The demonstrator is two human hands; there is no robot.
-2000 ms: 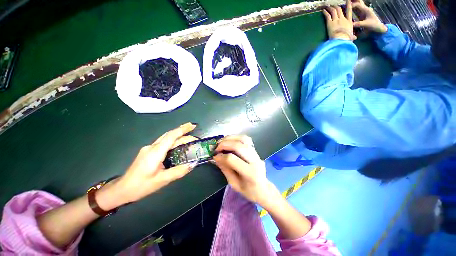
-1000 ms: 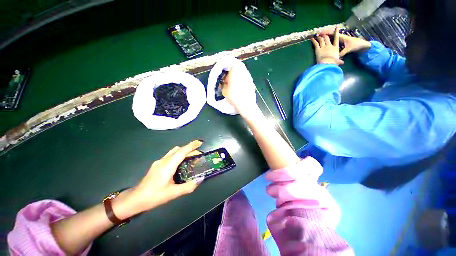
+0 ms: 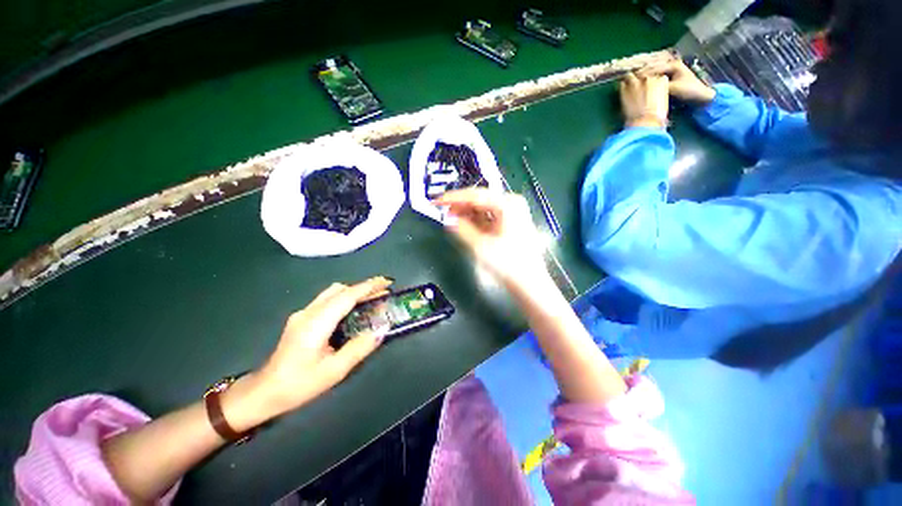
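Observation:
My left hand (image 3: 315, 341) holds a phone unit (image 3: 420, 306) over the dark green bench, its green board facing up. My right hand (image 3: 487, 225) is at the near rim of the smaller white bag (image 3: 423, 178), fingertips pinched together. It is blurred and overexposed, and I cannot tell whether a small part is between the fingers. The smaller bag holds black pieces with a few pale ones (image 3: 442, 178). The larger white bag (image 3: 283, 204) to its left holds black parts (image 3: 336, 198).
Several phone units lie on the green belt (image 3: 227, 89) beyond the worn whitish strip (image 3: 148, 203). A thin pen-like stick (image 3: 541, 196) lies right of the bags. A person in blue sleeves (image 3: 682, 208) works at the right, beside clear ribbed trays (image 3: 757, 59).
My right hand has come out of the smaller bag, back towards me. My left hand and the phone unit have shifted slightly. The units on the belt have moved a little left.

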